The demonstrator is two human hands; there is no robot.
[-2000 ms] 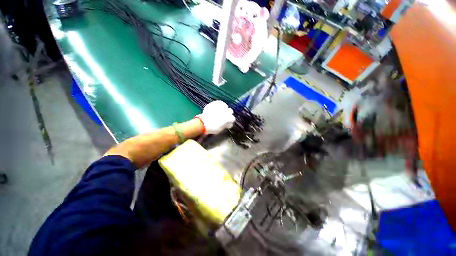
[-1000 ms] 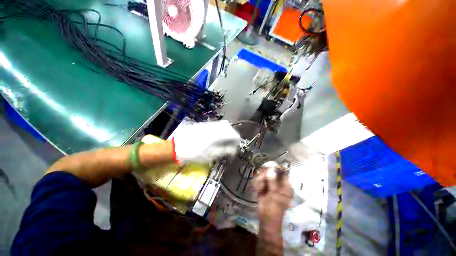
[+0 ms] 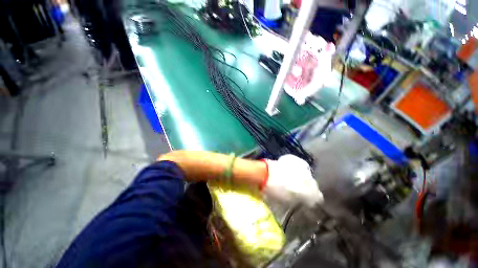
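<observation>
A bundle of long thin black cables (image 3: 230, 98) runs down the green bench and over its edge, its near ends just beyond my left hand. My left hand (image 3: 294, 179), in a white glove with a red cuff, is over the machine table beside the cable ends. The picture is blurred there, so I cannot tell whether it holds a cable. The yellow wrapped block (image 3: 249, 222) lies below my left wrist. The metal fixtures (image 3: 319, 230) at the bottom are dark and blurred. My right hand is not visible.
A pink and white fan (image 3: 308, 68) and a white post (image 3: 291, 57) stand on the green bench (image 3: 183, 89). A blurred machine mechanism (image 3: 385, 183) and an orange hose (image 3: 421, 204) are at right. An orange panel (image 3: 423, 106) is farther back. A floor aisle lies left.
The view has swung left. My left hand has moved from the disc's fixtures to beside the cable ends. My right hand, over the disc a second ago, is out of view.
</observation>
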